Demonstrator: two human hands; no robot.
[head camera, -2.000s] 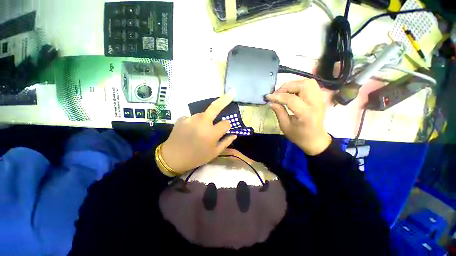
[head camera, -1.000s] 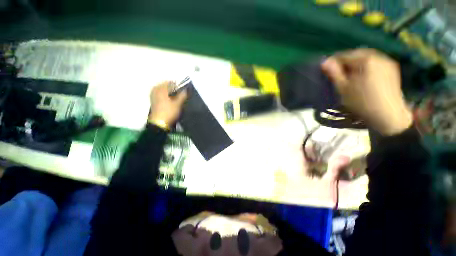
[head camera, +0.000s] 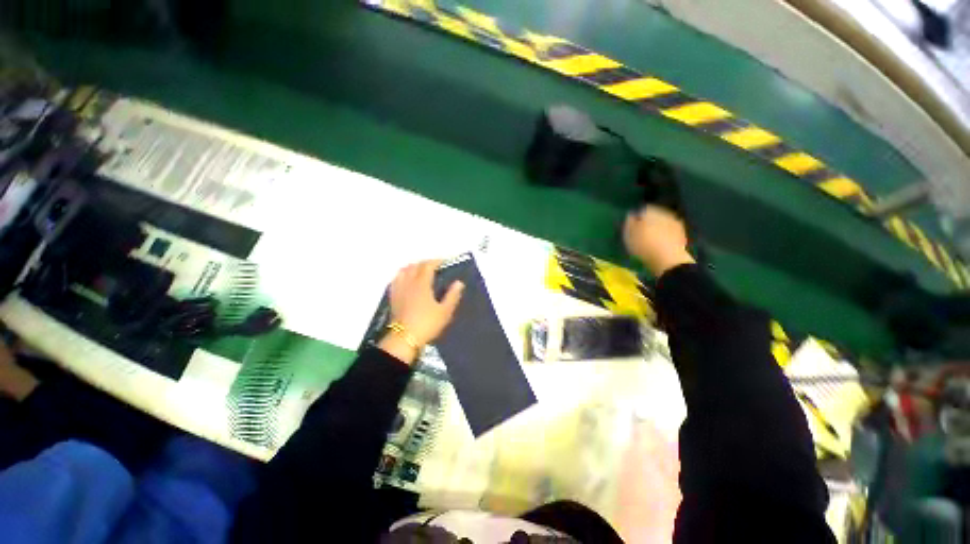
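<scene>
The dark socket unit stands on the green conveyor beyond the table, slightly blurred. Its black cord lies bundled to its right. My right hand is stretched over the conveyor at the near end of the cord, fingers curled. Blur hides whether it still grips the cord. My left hand holds the upper end of the long black adhesive sheet, which slants across the white table. No white dots show clearly on it.
A low dark fixture lies beside striped tape at the table's far edge. Black corded parts lie on the left. Printed card covers the table. A pale paper slip is at right. Hazard tape edges the conveyor.
The socket unit has gone from my raised right hand to the conveyor. My right hand has reached out away from me. My left hand stays at the sheet. The camera view has turned.
</scene>
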